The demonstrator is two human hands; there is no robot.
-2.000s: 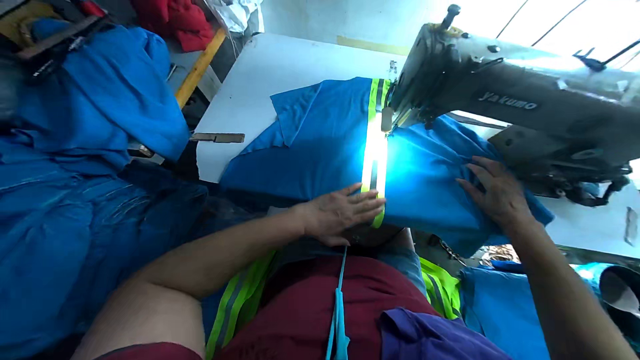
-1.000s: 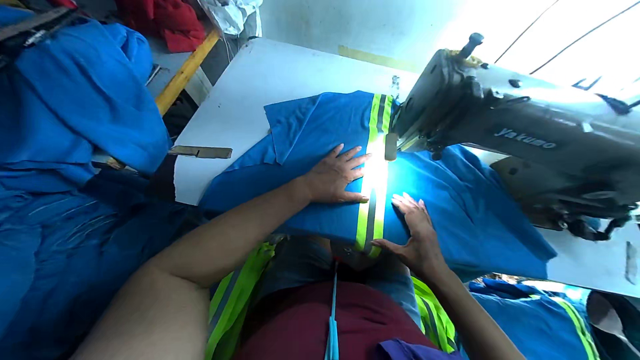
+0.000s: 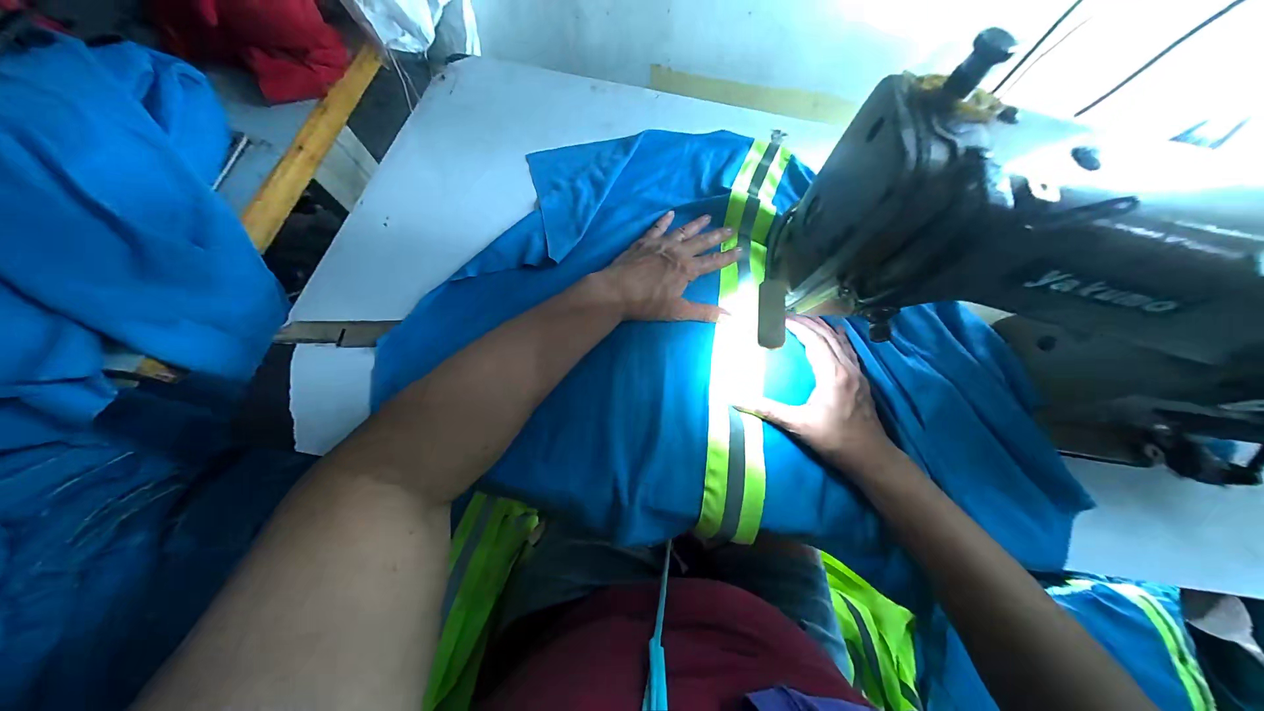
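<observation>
Blue fabric [image 3: 612,415] lies across the white table under the head of a Yakumo sewing machine [image 3: 987,227]. A yellow-green and grey reflective tape [image 3: 733,474] runs down it, past the machine's needle area, where bright light washes out detail. My left hand [image 3: 671,267] rests flat with fingers spread on the fabric, its fingertips at the tape's left edge. On the tape's right side my right hand [image 3: 829,395] presses the cloth, thumb reaching onto the tape and fingertips close to the needle area. The needle and presser foot cannot be made out.
The white table [image 3: 395,217] extends behind and left of the cloth. Heaped blue fabric [image 3: 118,227] fills the left side, near a wooden bar [image 3: 311,148] and red cloth [image 3: 257,44]. More yellow-green fabric [image 3: 874,622] hangs at my lap. A teal cord [image 3: 657,662] hangs over my maroon shirt.
My left hand has moved up along the tape from its lower part. My right hand has come in from the far right of the cloth to the tape, then up beside the needle area.
</observation>
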